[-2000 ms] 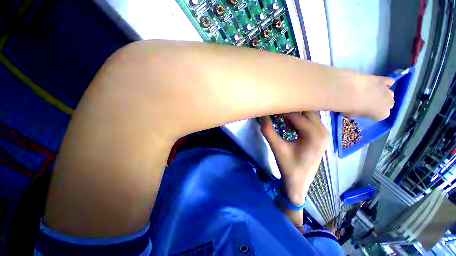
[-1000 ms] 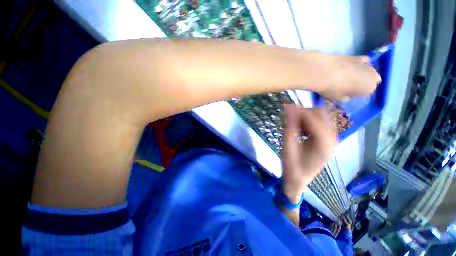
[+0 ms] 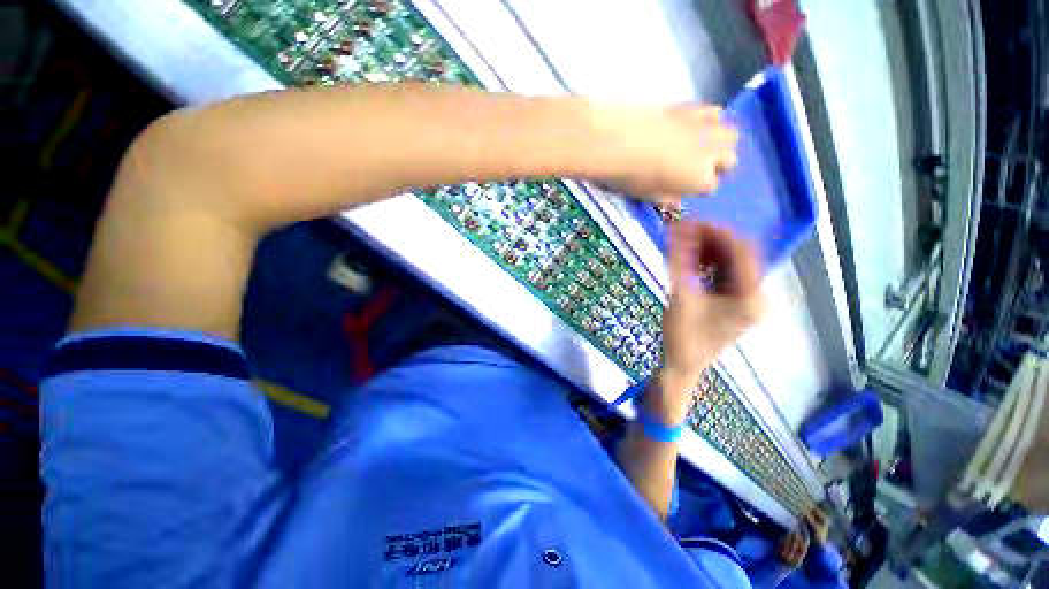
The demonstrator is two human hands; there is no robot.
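A long row of green circuit boards [image 3: 518,236] with small copper-brown rings and silver spots runs diagonally through the view. My left hand [image 3: 696,150] is over the near side of a blue parts bin [image 3: 794,173], fingers curled; its forearm crosses above the boards. A few copper-coloured pieces [image 3: 670,212] show just below it. My right hand [image 3: 713,282], with a blue wristband, is raised at the bin's lower corner beside the boards, thumb and fingers close together. It is blurred, and what lies between its fingers cannot be told. The left fingertips' contents are hidden too.
White rails [image 3: 431,247] edge the boards on both sides. A second blue bin [image 3: 842,423] lies farther down the line. Another person's hands [image 3: 805,535] show at the lower right. A red object [image 3: 779,29] is above the bin. Dark floor with yellow lines is at left.
The boards and bin have shifted left in view. My left hand remains over the bin, now nearer its inner side. My right hand has risen from the boards to the bin's lower corner.
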